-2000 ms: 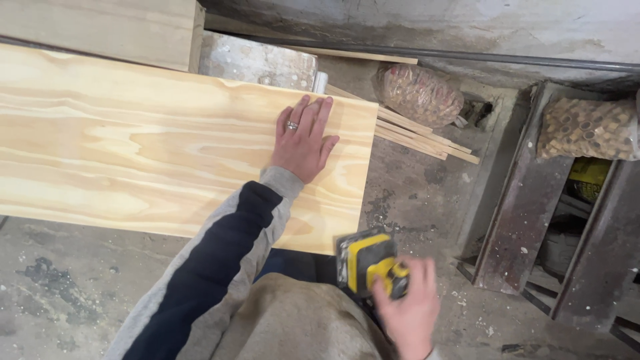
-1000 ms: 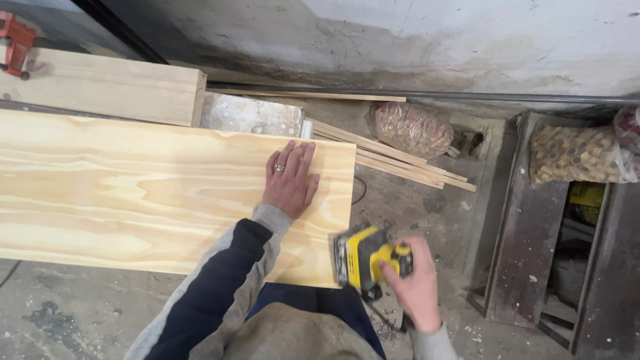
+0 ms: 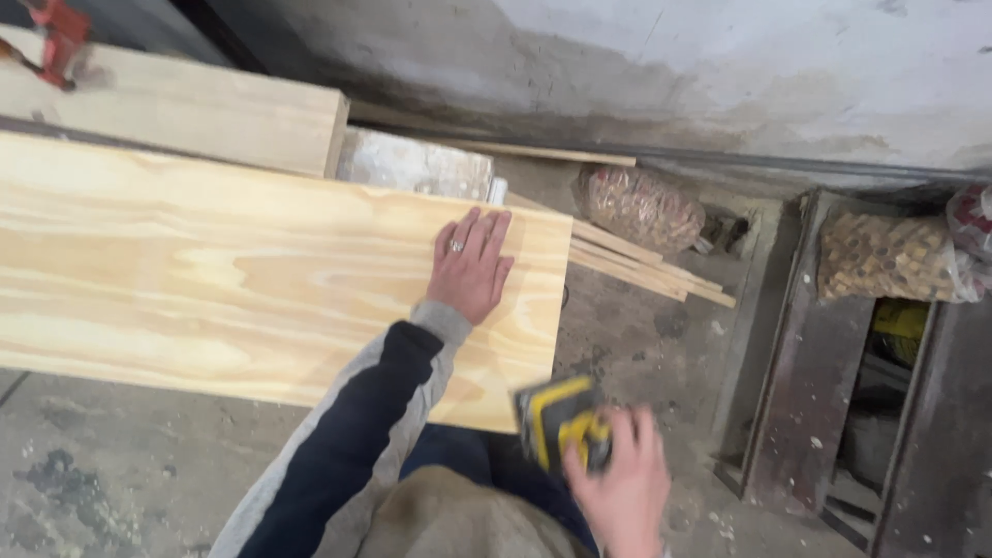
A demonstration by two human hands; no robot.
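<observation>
A wide pale pine board (image 3: 232,271) spans the left and middle of the head view. My left hand (image 3: 471,263), with a ring on one finger, lies flat on the board near its right end, fingers spread. In my right hand (image 3: 620,465) is a yellow and black power sander (image 3: 562,426), gripped by its body and blurred. The sander's pad is at the board's near right corner; whether it touches the edge cannot be told.
Behind the board lie a thick wooden beam (image 3: 209,108), a red clamp (image 3: 63,43) and a paint-spotted block (image 3: 418,164). Thin wood strips (image 3: 643,267) and a bag of wood pieces (image 3: 643,205) rest on the floor. Dark metal beams (image 3: 814,403) stand right, with another bag (image 3: 887,256) on top.
My right hand still holds the sander at the board's near right corner, its tilt slightly changed. My left hand remains on the board. The view has shifted.
</observation>
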